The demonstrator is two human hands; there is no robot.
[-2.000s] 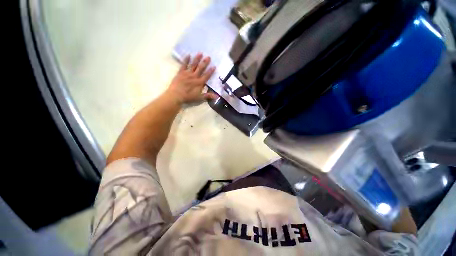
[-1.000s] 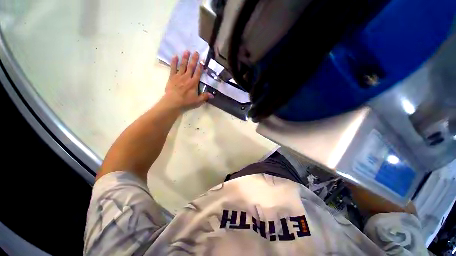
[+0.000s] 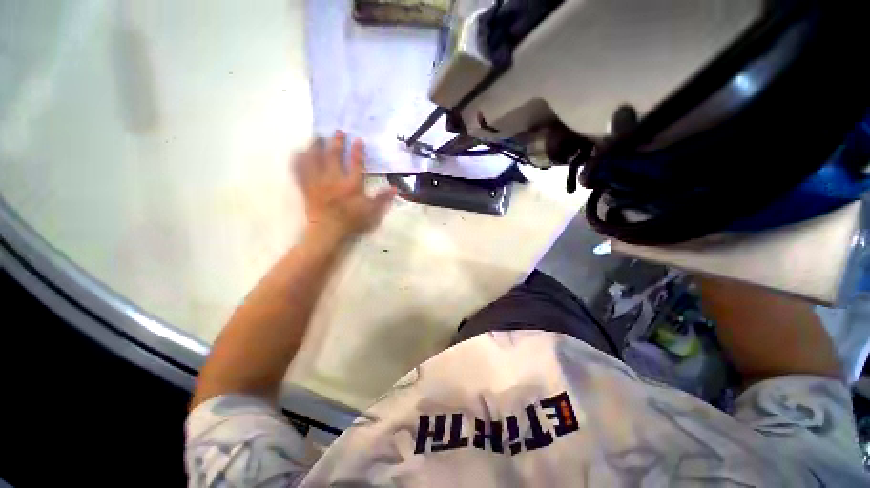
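Observation:
The straight knife cutting machine (image 3: 611, 86) fills the upper right, with its grey head and black cable loops. Its base plate (image 3: 463, 193) shows at the near edge of the fabric lay. The white-lilac paper marker (image 3: 367, 86) lies on top of the lay, which has a thin dark edge. My left hand (image 3: 334, 186) is bare, slightly blurred, with fingers spread at the paper's near left corner, holding nothing. My right hand is hidden behind the machine; only the forearm shows. The blade tip area is partly hidden by the guard.
A gold-brown cutting weight (image 3: 403, 11) lies on the paper at the top. The cream-white table (image 3: 210, 114) has a curved metal rail (image 3: 124, 310) at left. Scraps and offcuts (image 3: 649, 315) lie below the table's right edge.
The view has turned, and the machine now sits farther right, showing more paper and the weight. The base plate lies more level. My left hand remains by the paper's corner, fingers more spread.

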